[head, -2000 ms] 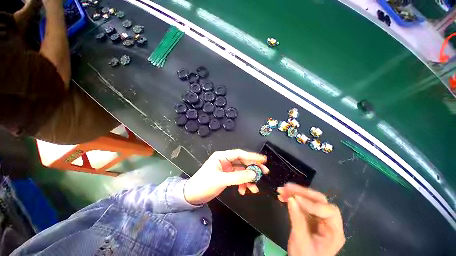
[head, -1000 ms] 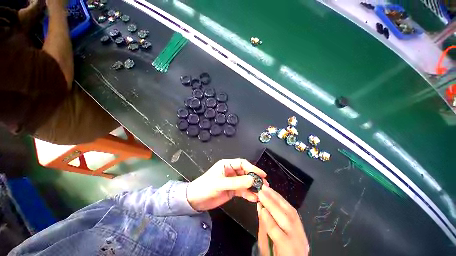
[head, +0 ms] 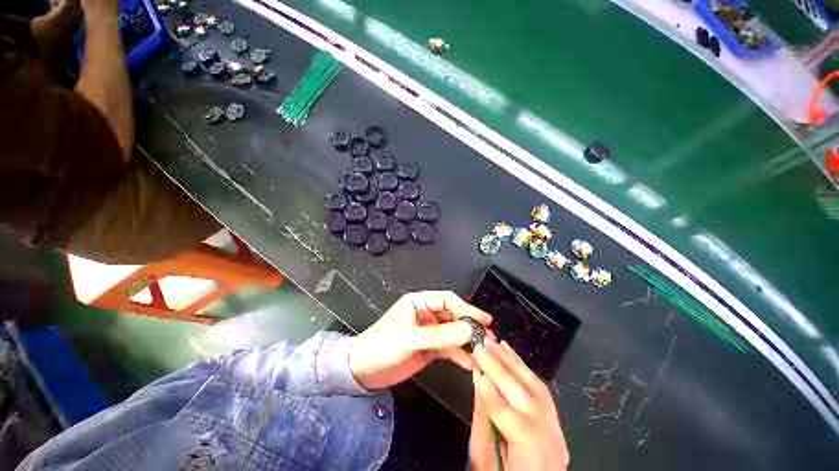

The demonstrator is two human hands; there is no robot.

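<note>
My left hand [head: 409, 340] pinches a small round electronic unit [head: 473, 332], dark with a detailed face, between thumb and fingers. My right hand [head: 515, 405] has its fingertips closed together at the unit's lower right edge. The fingertips hide part of the unit, and anything small between them cannot be seen. A thin green streak [head: 498, 449] shows at the right palm; whether it is held is unclear. A black shallow tray [head: 529, 322] with tiny bits lies just beyond the hands.
Black round caps [head: 379, 202] sit mid-bench, open sub-assemblies [head: 538, 244] right of them. Green wire bundles lie left [head: 310, 87] and right [head: 690, 308]; thin scraps [head: 603, 391] lie near the tray. The green belt [head: 552, 83] carries single units. A person's arm [head: 103, 87] is at left.
My right hand has moved left from beside the tray to the unit, and its fingertips stay there. My left hand has barely moved. Units on the belt have shifted up and left.
</note>
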